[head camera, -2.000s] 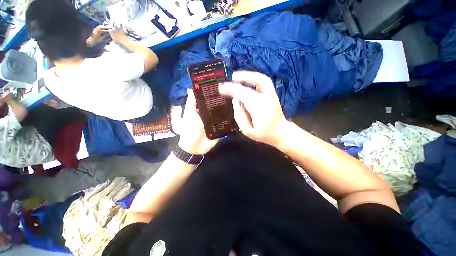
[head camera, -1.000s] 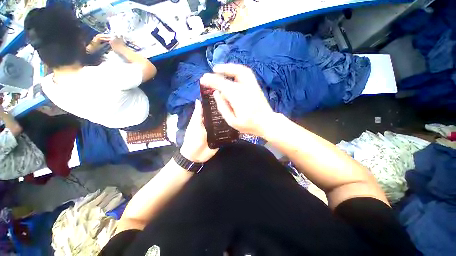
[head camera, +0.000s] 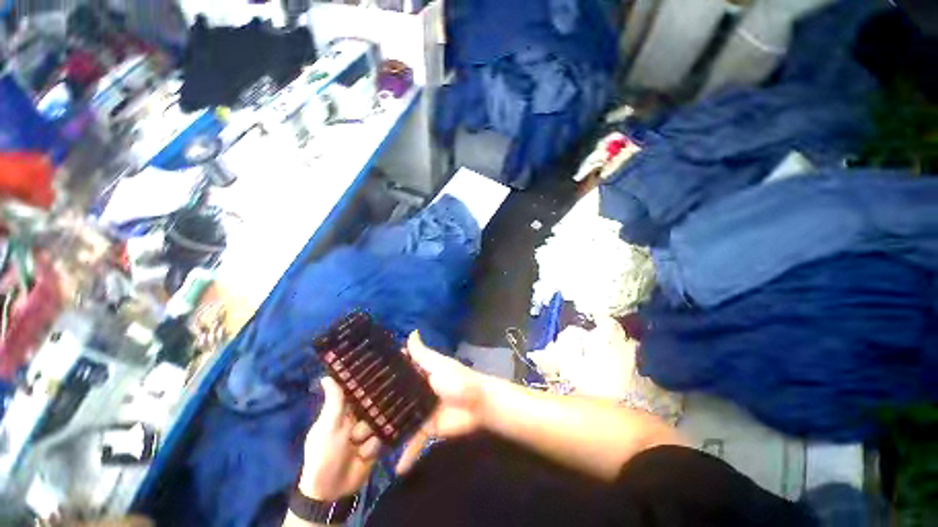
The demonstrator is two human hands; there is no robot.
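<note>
A black smartphone (head camera: 377,379) with reddish list rows on its dark screen is held between my two hands at the lower middle, tilted. My left hand (head camera: 339,449), with a black band at the wrist, grips it from below and the left. My right hand (head camera: 444,396) is at the phone's right edge, its thumb raised beside it; whether it also grips the phone is unclear. The frame is slightly blurred.
A blue-edged sewing table (head camera: 285,211) runs along the left. Blue garment pieces (head camera: 360,288) lie on a bench behind the phone. More blue heaps (head camera: 802,309) fill the right. Pale cloth (head camera: 591,262) lies in the aisle.
The view has swung to the right along the aisle, and the person in white is out of view. The phone is tilted leftward, and my right hand has moved off its screen to its right edge.
</note>
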